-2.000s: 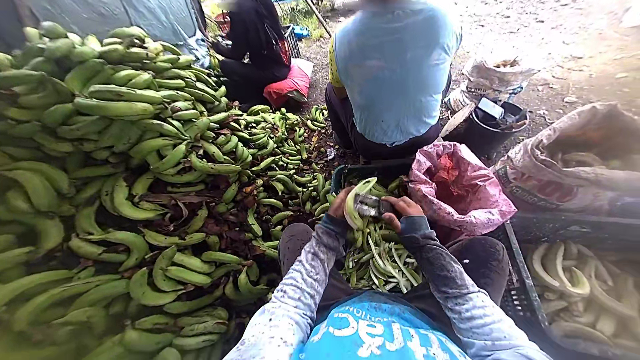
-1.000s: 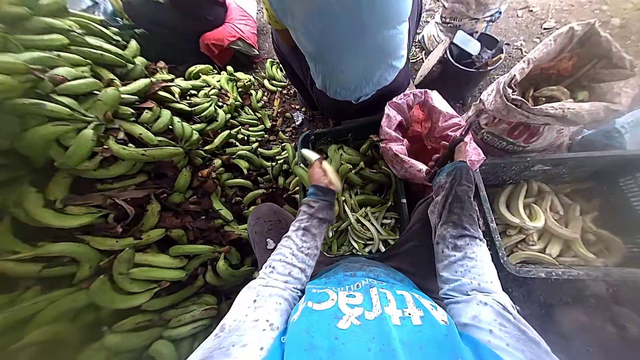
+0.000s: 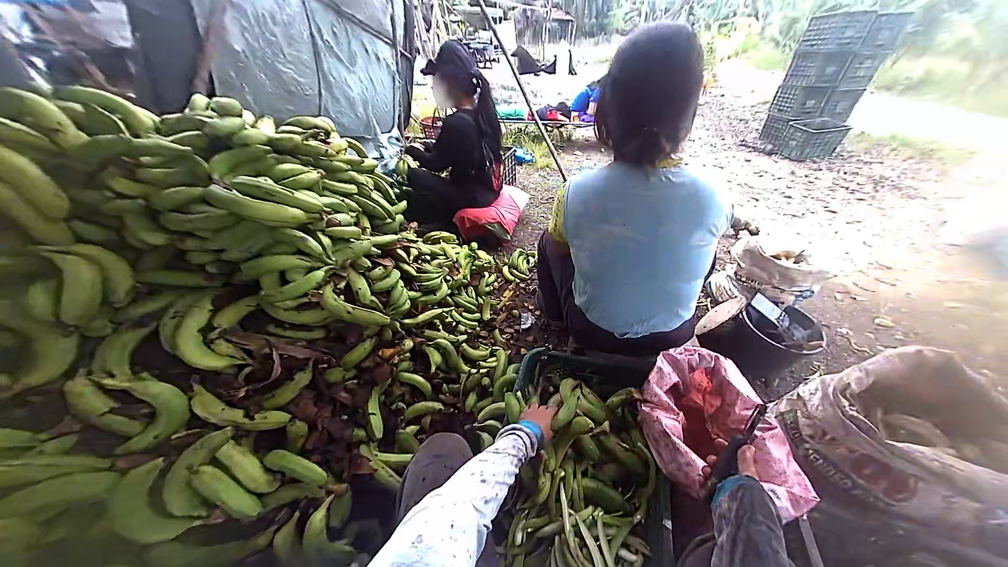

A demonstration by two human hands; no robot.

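Observation:
My left hand (image 3: 540,419) reaches into a dark plastic crate (image 3: 532,364) and touches the green plantains (image 3: 568,411) in it; whether its fingers are closed on one is hard to tell. Strips of green peel (image 3: 579,516) lie in the near part of the same crate. At the crate's right, my right hand (image 3: 736,461) grips a dark-handled tool (image 3: 732,445), perhaps a knife or peeler, over the edge of a pink woven sack (image 3: 665,394). The sack stands with its mouth spread.
A large heap of green plantains (image 3: 252,205) fills the left. One person (image 3: 642,244) sits just ahead, another (image 3: 461,150) farther left. A black bucket (image 3: 760,346) and a whitish woven sack (image 3: 906,441) stand at right. Stacked crates (image 3: 827,87) are behind.
The peeled plantain seen in my left hand is no longer there, and that hand is now among the green plantains in the crate. The view has tilted up.

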